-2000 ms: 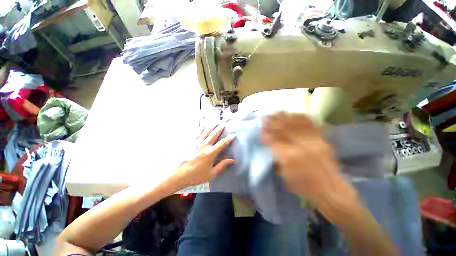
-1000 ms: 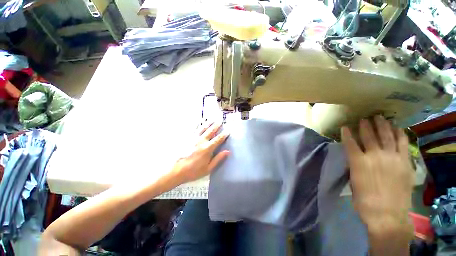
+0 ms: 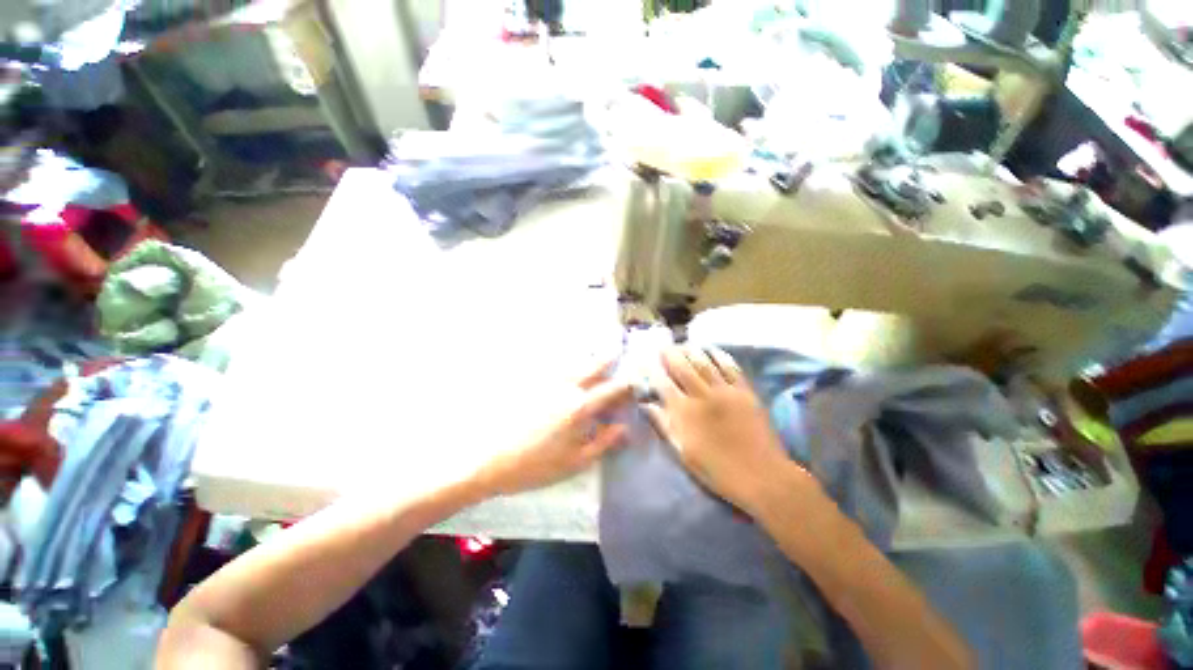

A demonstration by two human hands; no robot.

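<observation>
The grey-blue cloth panel lies under the sewing machine arm and hangs over the table's near edge, bunched at its right. My right hand lies flat on the panel just below the needle area, fingers pointing to the presser foot. My left hand is at the panel's left edge, its fingertips near the needle area, thumb and fingers a little apart. Whether it pinches the cloth is blurred. The presser foot and needle are too blurred to make out.
A stack of grey cut pieces lies at the table's far left. Grey-blue strips hang left of the table, near a green cloth bundle. A small box of metal parts is at the right. Grey cloth covers my right leg.
My right hand has moved left from the panel's right side to the needle area. The panel's right part is now bunched under the arm. My left hand stays near the needle. The view has shifted.
</observation>
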